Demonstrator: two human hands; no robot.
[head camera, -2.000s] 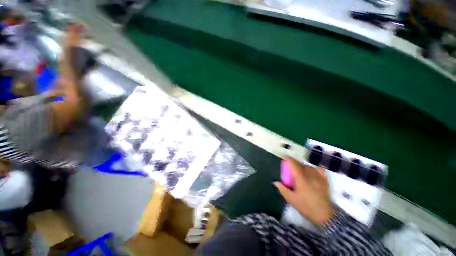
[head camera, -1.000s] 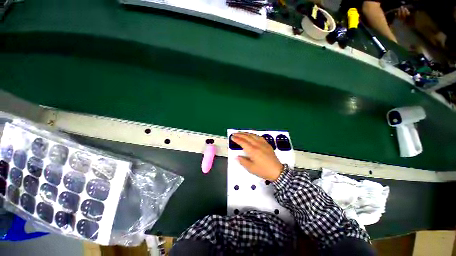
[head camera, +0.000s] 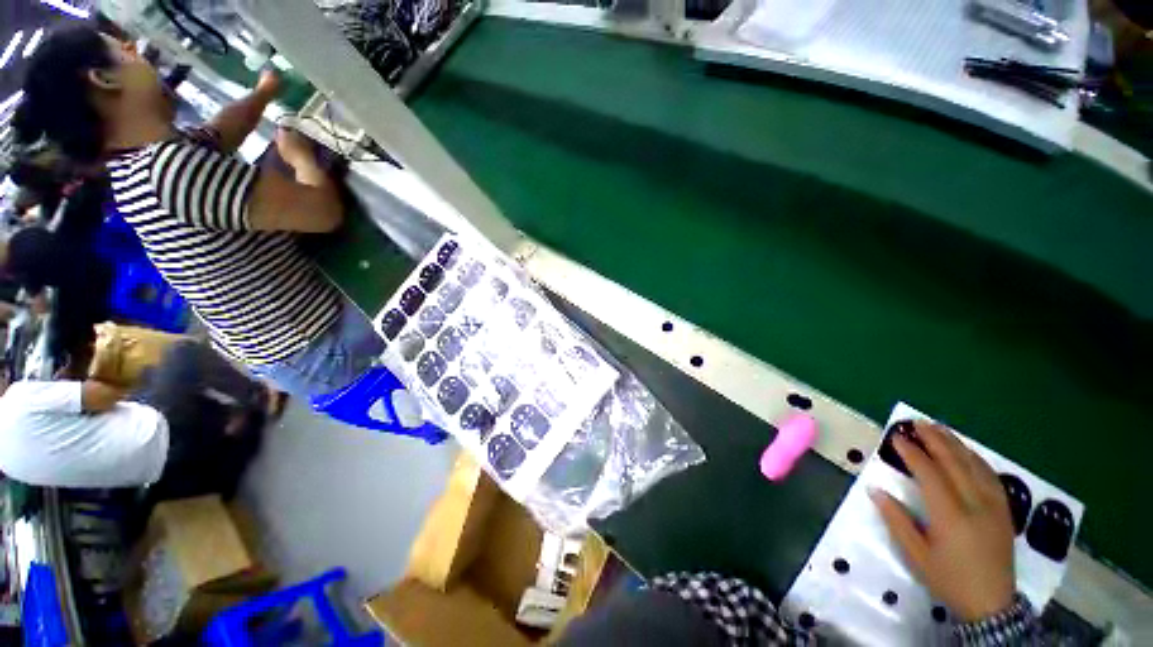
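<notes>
The sticker sheet in use (head camera: 822, 531) lies tilted at the lower right, with black front panels (head camera: 1051, 528) along its top edge and small black dots below. My right hand (head camera: 948, 518) lies over it, back up, thumb spread to the left, fingertips touching the leftmost panel. The fingers cover part of the row. No camera is in the hand. The pink tool (head camera: 789, 446) lies on the bench edge left of the sheet. My left hand is not in view; only a checkered sleeve shows at the bottom.
Spare sticker sheets (head camera: 569, 379) lie on a clear plastic bag (head camera: 645, 442) at the bench's left. An open cardboard box (head camera: 443, 518) is below the edge. The green belt (head camera: 759, 215) runs behind a pale rail (head camera: 620, 303). A person in a striped shirt (head camera: 228, 240) works at the upper left.
The view has swung right, then back left. The pink tool, at my right hand two seconds ago, now lies apart on the bench. My right hand has moved onto the sheet's top row.
</notes>
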